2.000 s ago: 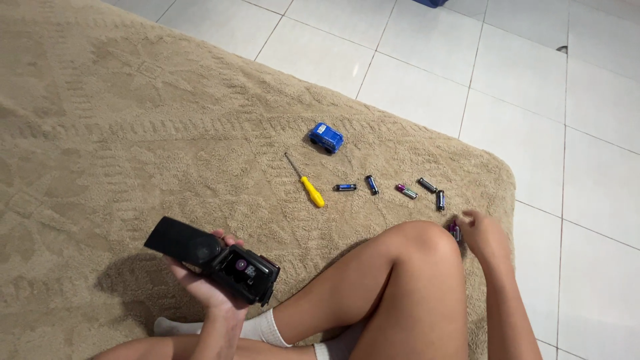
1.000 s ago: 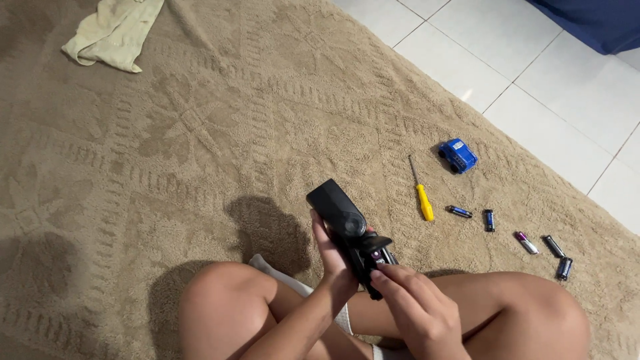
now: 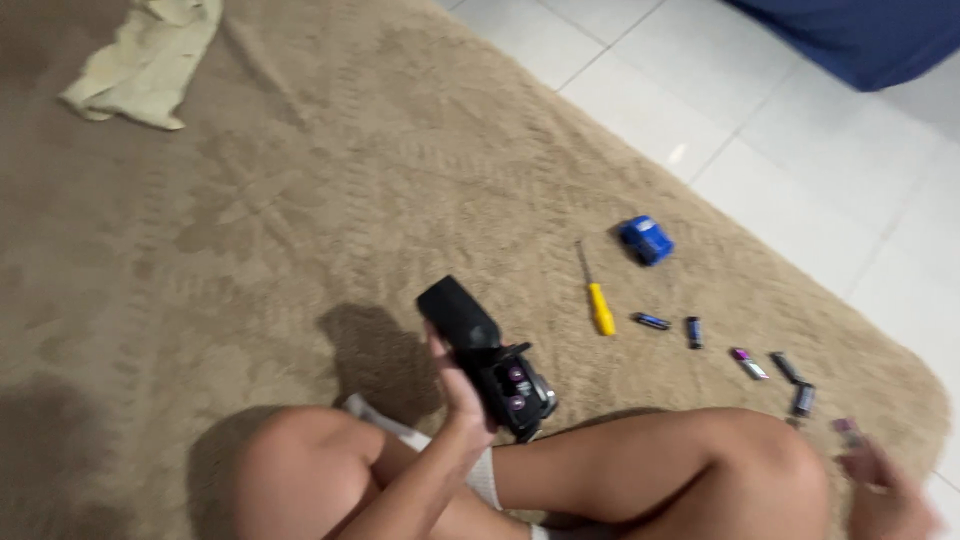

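My left hand (image 3: 459, 386) is closed around a black camera flash unit (image 3: 484, 352), tilted with its battery compartment open. Two round battery ends, purple-rimmed, show in the compartment (image 3: 517, 388). At the right edge of the mat, my right hand (image 3: 889, 484) is blurred beside a purple-and-silver battery (image 3: 847, 431); whether its fingers grip the battery is unclear. Another purple-and-silver battery (image 3: 750, 364) lies up and left of it, near two dark batteries (image 3: 787, 367) that almost touch. Farther left are a blue-and-black battery (image 3: 651, 321) and a second one (image 3: 695, 332).
A yellow-handled screwdriver (image 3: 601, 309) lies left of the batteries, with a small blue toy car (image 3: 647, 240) above it. A pale cloth (image 3: 150, 67) rests at upper left. The brown textured mat (image 3: 300, 210) borders white floor tiles (image 3: 652, 97); dark blue fabric (image 3: 862, 41) hangs at upper right.
My right hand was at the flash's compartment one second ago and is now away to the right by the purple-and-silver battery. The flash stays in my left hand.
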